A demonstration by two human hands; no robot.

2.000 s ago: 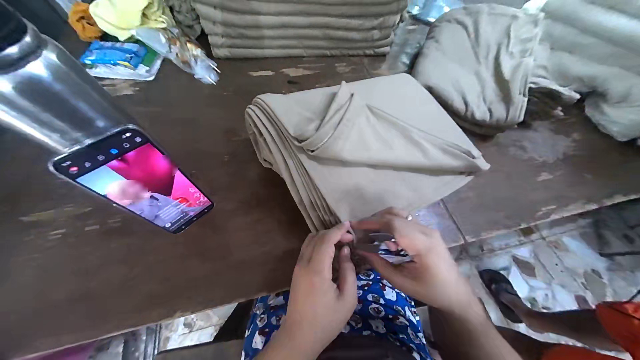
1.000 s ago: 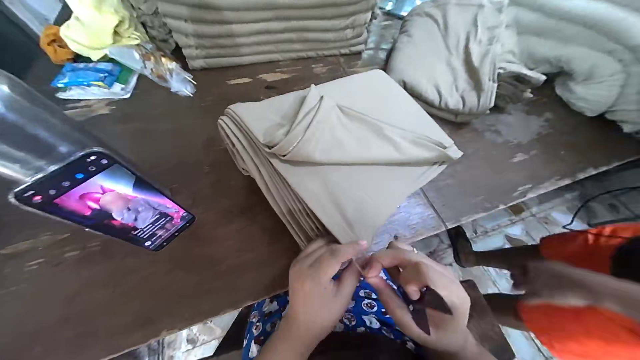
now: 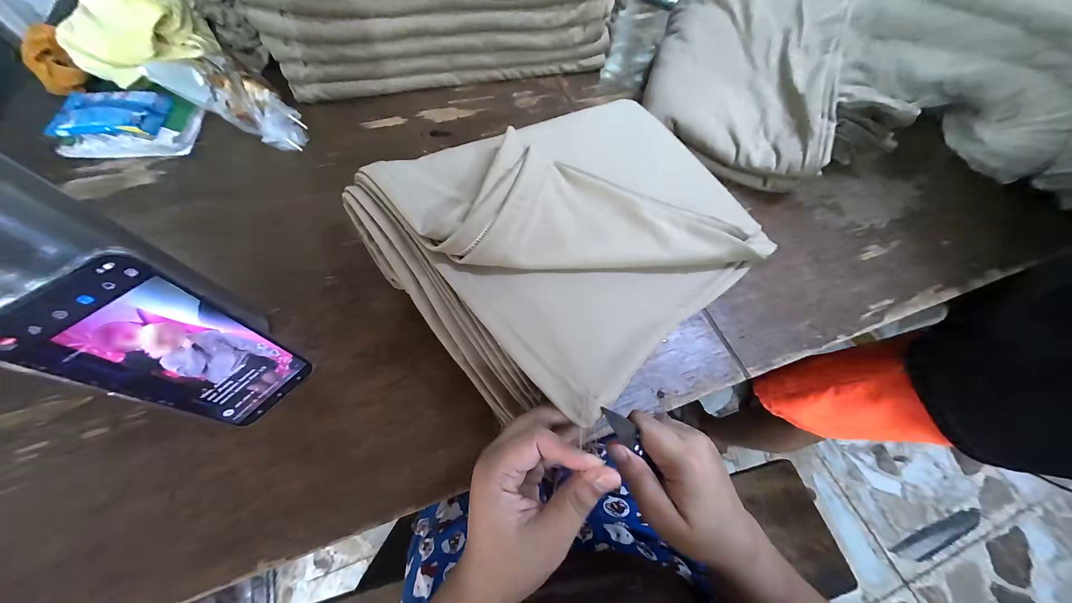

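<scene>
A folded stack of beige fabric (image 3: 586,201) lies on the brown wooden table, its top layer partly turned back and one corner hanging over the front edge. Just below that corner, my left hand (image 3: 540,494) pinches fine thread ends between thumb and index finger. Beside it my right hand (image 3: 682,481) grips small dark thread snips (image 3: 621,427), their blade tips close to the fabric corner. The handle part of the snips is hidden in my fingers.
A phone (image 3: 167,335) showing a video leans by a metallic cylinder (image 3: 92,226) at the left. Folded beige fabrics (image 3: 435,42) and a cloth bundle (image 3: 745,84) stand at the back, with plastic packets (image 3: 126,121) back left. A person in orange shorts (image 3: 854,394) is at the right.
The snips in my right hand have turned from pointing away at the right to pointing up at the fabric corner. The person at the right has come closer to the table.
</scene>
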